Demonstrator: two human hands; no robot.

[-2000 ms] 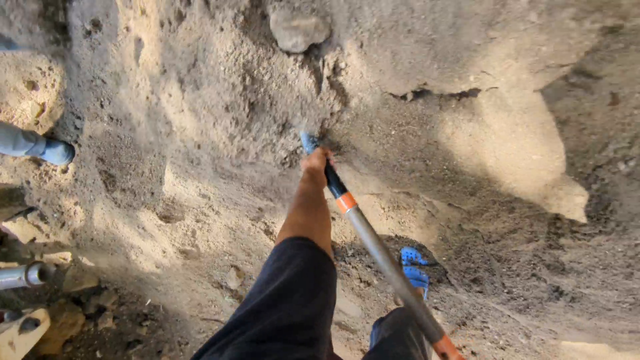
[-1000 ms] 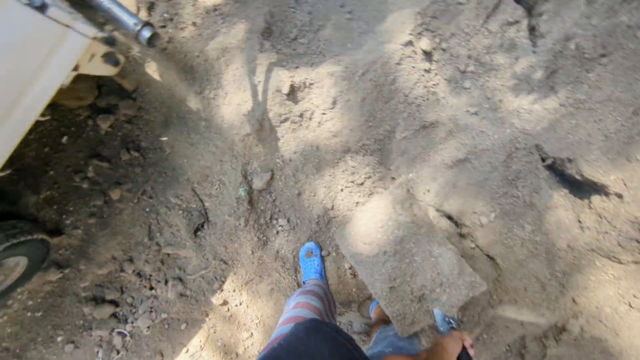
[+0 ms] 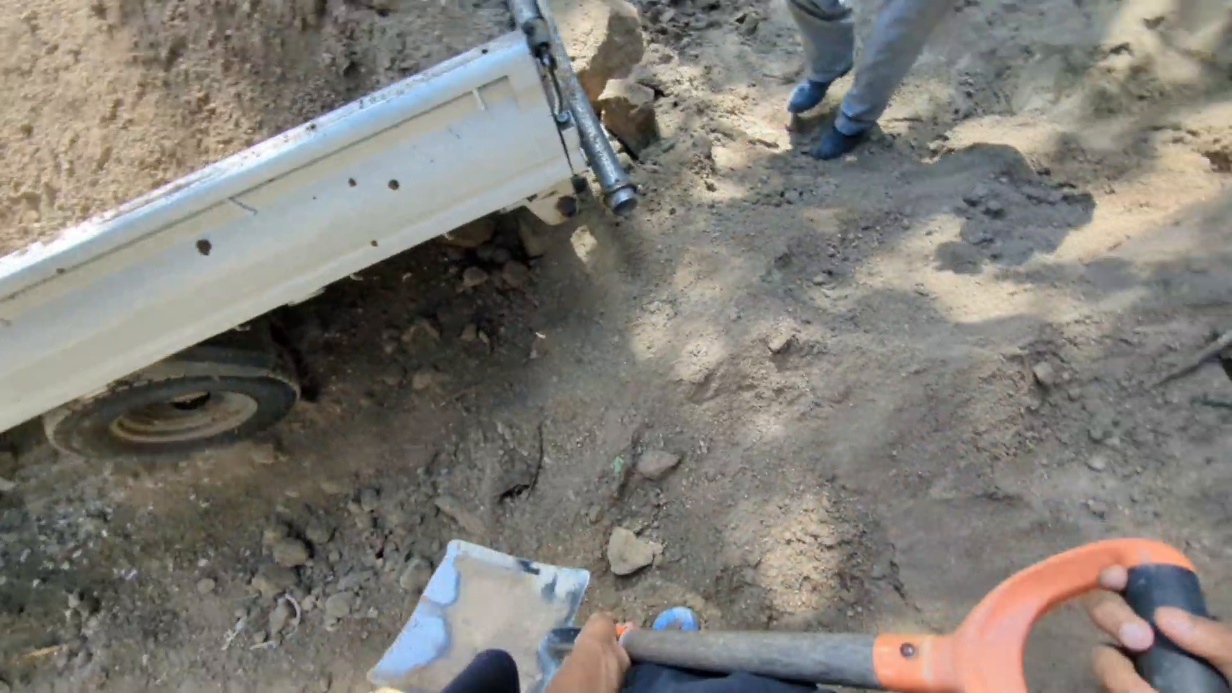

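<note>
A shovel with a grey shaft (image 3: 760, 654) and an orange D-handle (image 3: 1011, 597) lies across the bottom of the view. Around the shaft, close to the blade, my left hand (image 3: 592, 659) is closed. At the right edge, my right hand (image 3: 1145, 630) grips the black crossbar of the D-handle. The metal blade (image 3: 486, 611) is left of my left hand, with a thin patch of soil on its face. Part of my blue shoe (image 3: 676, 619) shows just above the shaft.
A white truck bed (image 3: 289, 202) loaded with soil (image 3: 173, 87) fills the upper left, its tyre (image 3: 183, 409) below. A metal pipe (image 3: 592, 135) stands at the bed's corner. Another person's legs (image 3: 866, 63) are at the top. Stones, one pale (image 3: 630, 551), dot the uneven dirt ground.
The view has swung widely toward the truck bed. One second ago a large load of soil hid the blade low in the view; now the blade shows with only a little soil on it.
</note>
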